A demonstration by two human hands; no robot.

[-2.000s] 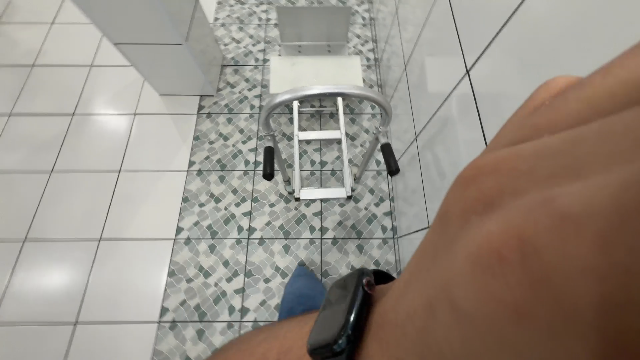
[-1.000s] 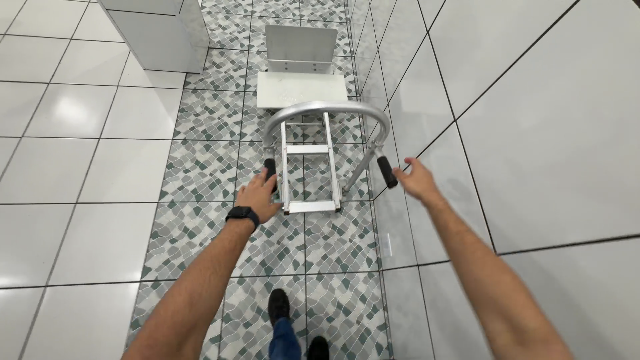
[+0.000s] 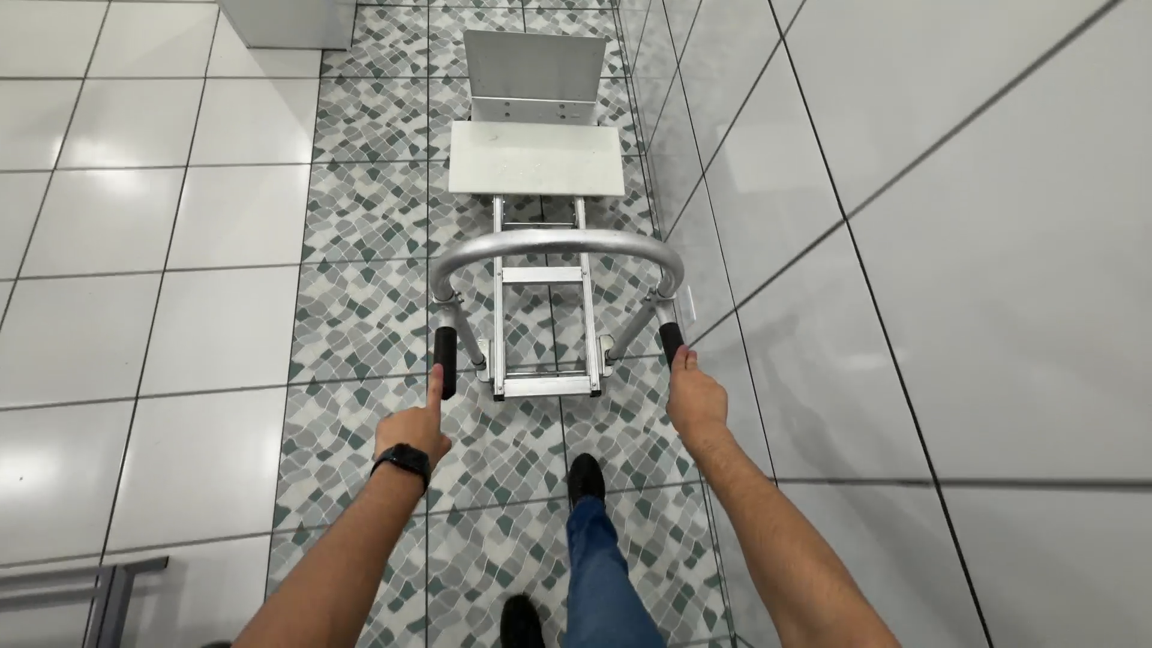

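Observation:
A metal hand truck (image 3: 544, 387) with a curved tubular handlebar (image 3: 558, 241) stands on the patterned floor ahead of me. Its pale platform (image 3: 535, 160) and an upright metal plate (image 3: 535, 67) are at the far end. My left hand (image 3: 414, 423), with a black watch at the wrist, points its index finger against the left black grip (image 3: 445, 360); the other fingers are curled and hold nothing. At the lower end of the right black grip (image 3: 670, 338) is my right hand (image 3: 695, 391), its fingertips touching it; whether they wrap round it is unclear.
A glossy tiled wall (image 3: 900, 315) runs close along the right side. White tiles (image 3: 216, 333) border the patterned strip on the left. A pale block or pillar base (image 3: 292, 22) stands at the upper left, and a grey metal frame (image 3: 112, 594) is at the lower left.
Two seconds ago an arm with the watch filled the near right of the view. One second ago my right hand was apart from the right grip; now it touches it. One foot has moved forward.

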